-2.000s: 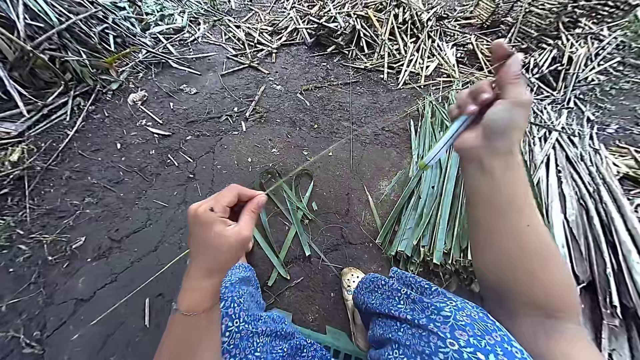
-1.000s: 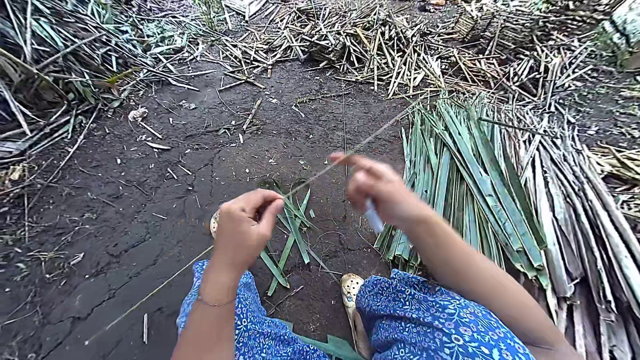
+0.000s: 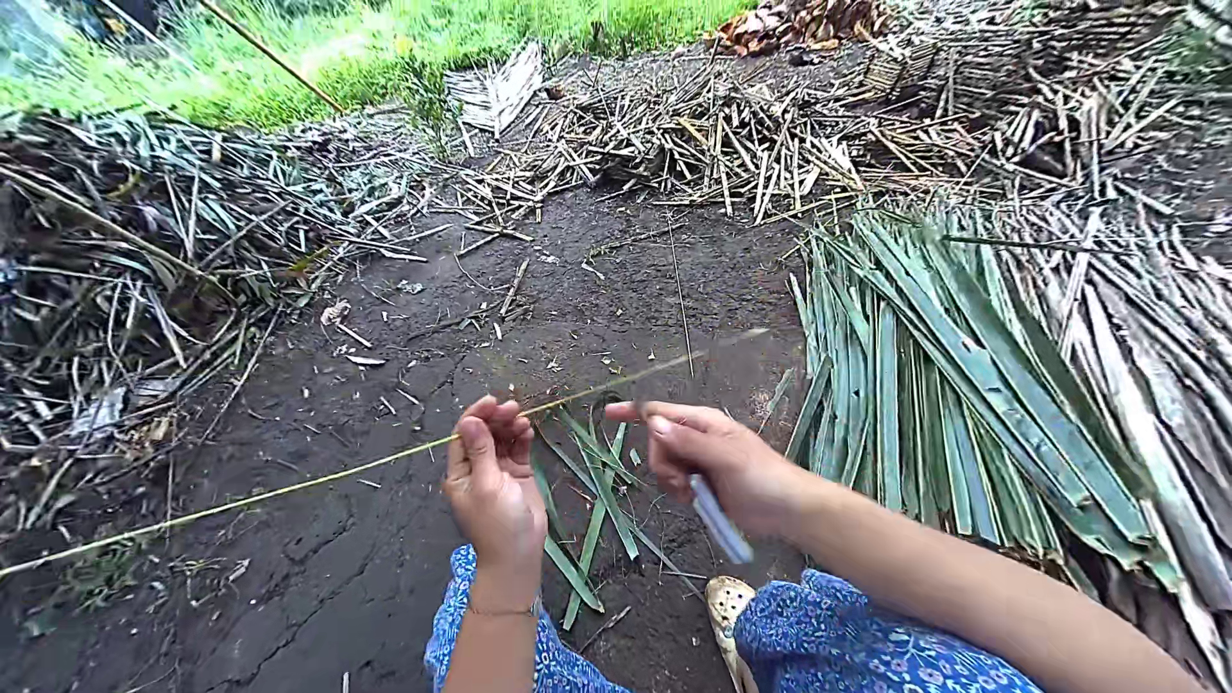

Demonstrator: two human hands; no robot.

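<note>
My left hand (image 3: 496,481) holds a long thin yellow-green leaf midrib (image 3: 318,479) between thumb and fingers; it runs from the lower left edge up past my right hand. My right hand (image 3: 717,457), a little to the right, is closed on a knife's pale handle (image 3: 720,520), which sticks out below the palm; its index finger points left. The blade is too blurred to make out. Cut green leaf strips (image 3: 597,515) lie on the soil behind and between my hands. A layered pile of long green leaf strips (image 3: 885,385) is at the right.
Dry brown leaves (image 3: 1145,385) lie beyond the green pile. Heaps of dry stalks (image 3: 731,144) stretch across the back, and a tangled leaf heap (image 3: 125,250) stands at the left. Grass (image 3: 385,48) grows behind. My shoe (image 3: 729,602) is on the dark soil below.
My right hand has come down from its raised place at the upper right to beside my left hand, still with the knife. The view has tilted up.
</note>
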